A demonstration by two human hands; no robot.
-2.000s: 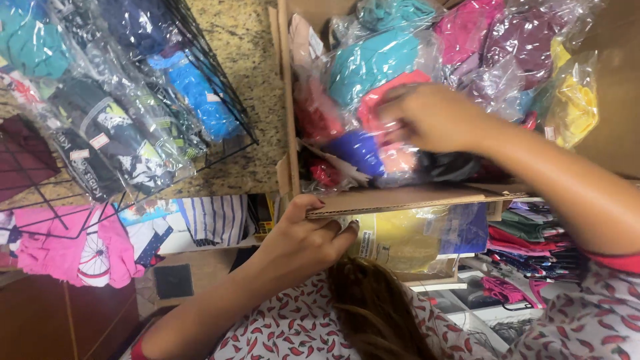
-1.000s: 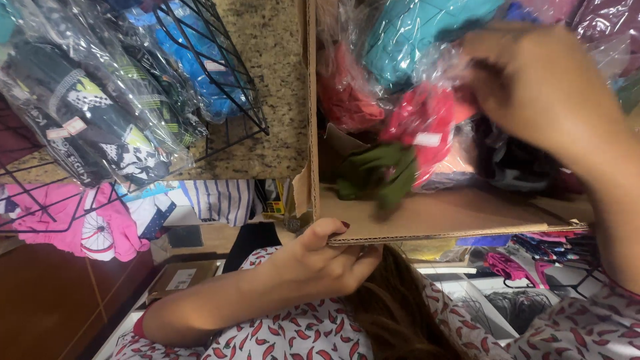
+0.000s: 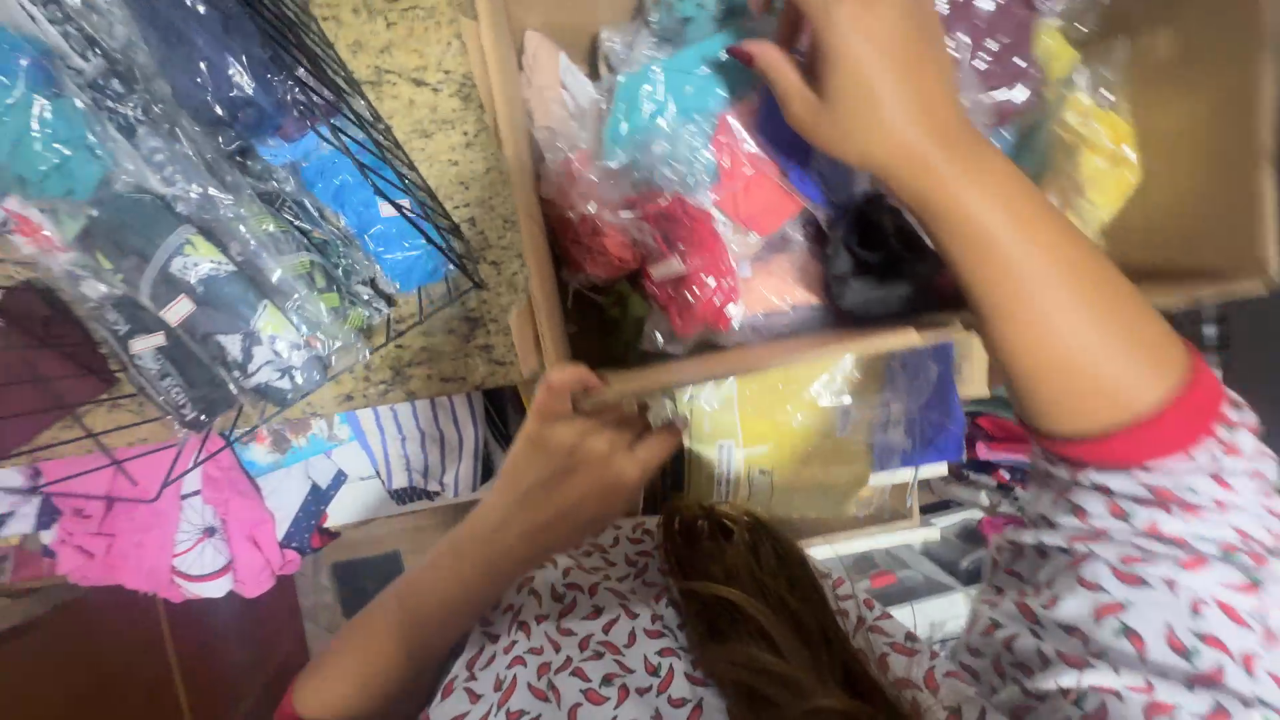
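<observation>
My left hand (image 3: 605, 460) grips the near edge of an open cardboard box (image 3: 540, 230), thumb on top and fingers curled over. Inside the box are several clear plastic bags of folded clothing: a turquoise one (image 3: 665, 105), a coral one (image 3: 750, 175), a red one (image 3: 690, 265), a black one (image 3: 880, 260) and a yellow one (image 3: 1095, 150). Over them, at the top of the view, is my right hand (image 3: 850, 80), its thumb apart from the fingers. A dark blue item (image 3: 790, 150) lies just below it. The fingertips are partly cut off, so any hold is unclear.
A black wire basket (image 3: 420, 220) with bagged clothes stands at left on a speckled stone counter (image 3: 400, 50). Below it hang a pink garment (image 3: 230, 510) and a striped cloth (image 3: 420, 440). A yellow and blue package (image 3: 800, 430) is beneath the box's near edge.
My right hand has moved up and away from the near edge. The blue item, near that edge two seconds ago, now lies farther in, beside the coral bag. My left hand stays on the box.
</observation>
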